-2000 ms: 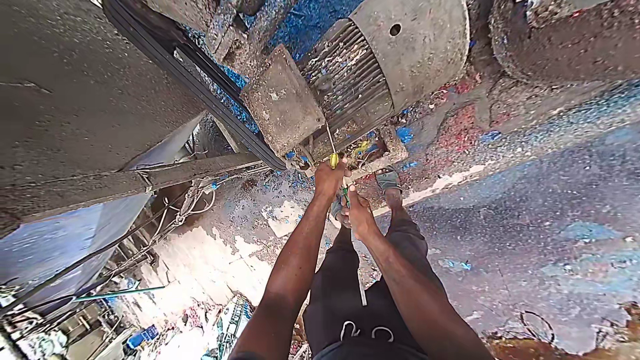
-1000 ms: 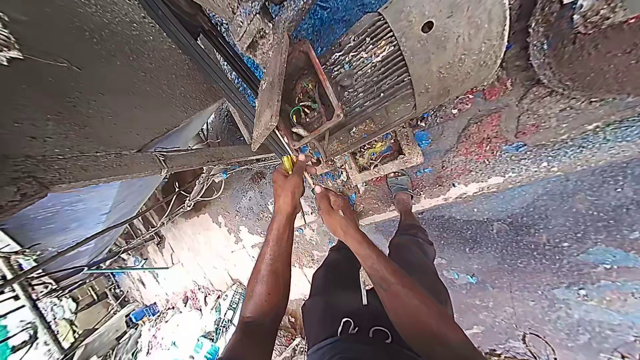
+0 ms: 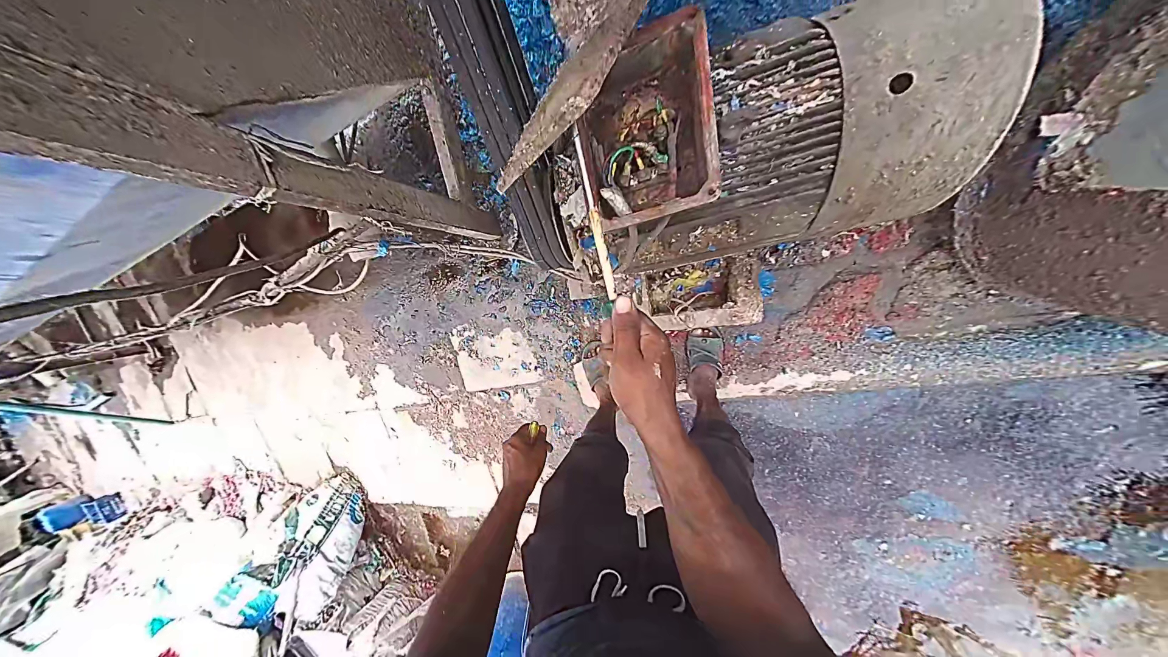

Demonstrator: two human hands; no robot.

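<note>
My right hand (image 3: 639, 360) grips a thin rod-like tool (image 3: 599, 239), whose far part runs up beside the open terminal box (image 3: 712, 109) of an electric motor (image 3: 876, 119). Wires (image 3: 643, 151), one of them green, lie inside that box. The box's metal cover (image 3: 575, 96) stands tilted at its left side. Lower and to the left, my left hand (image 3: 526, 456) is closed around a small yellow thing (image 3: 534, 429), mostly hidden by the fingers. A second open box (image 3: 753, 297) with yellow and other wires sits below the motor.
Black drive belts (image 3: 497, 119) run past the cover. A metal frame beam (image 3: 365, 187) and loose cables (image 3: 274, 283) are at the left. Filled sacks (image 3: 324, 538) and scraps lie at the lower left. My sandalled feet (image 3: 704, 351) stand just below the second box.
The cover has swung off the terminal box, which it covered two seconds ago. My left hand has moved down and away from the box with the yellow thing; my right hand now holds the rod beside it.
</note>
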